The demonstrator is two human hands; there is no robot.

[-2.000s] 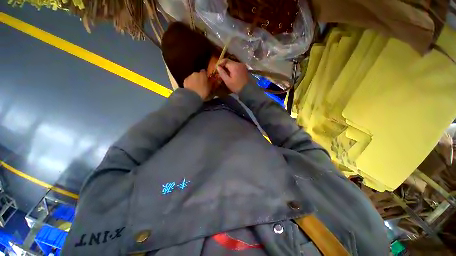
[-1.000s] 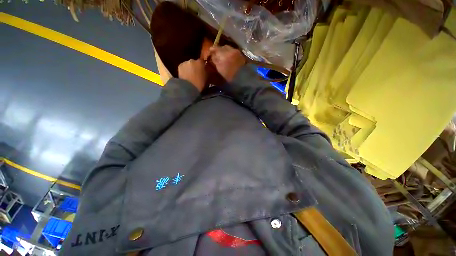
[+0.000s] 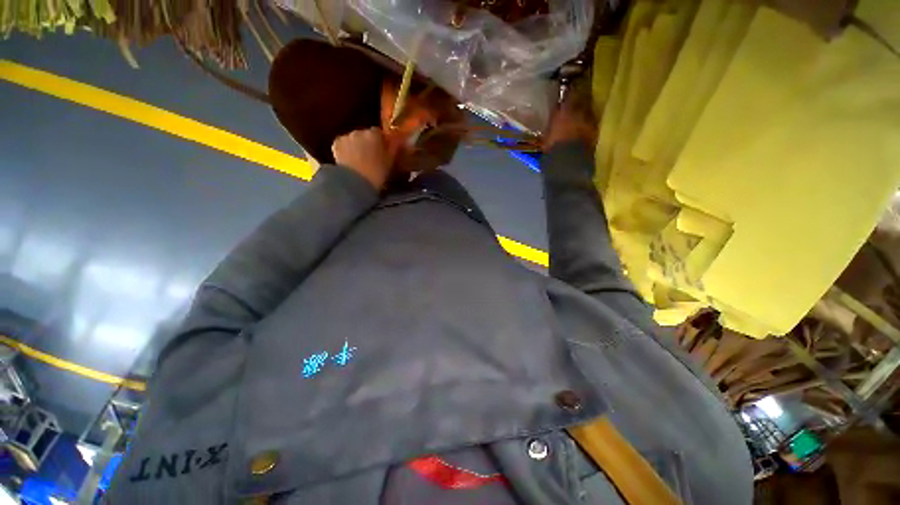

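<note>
A brown tote bag with a dark open mouth is at the upper centre. Bright orange material shows at its right side, with a thin yellow rod across it. My left hand is closed on the near edge of the bag mouth; its fingertips are partly hidden. My right hand is off the bag, to its right, between the clear plastic bag and the yellow panels. It is dark and blurred, so what its fingers hold cannot be told.
The clear plastic bag with reddish-brown pieces lies beyond the hands. Stacked yellow panels stand at the right. Brown strap bundles hang at the upper left. A yellow line crosses the grey floor. Blue bins show at the lower left.
My right hand has left the bag mouth and moved right, toward the yellow panels. My left hand stays at the bag and sits slightly further left in view.
</note>
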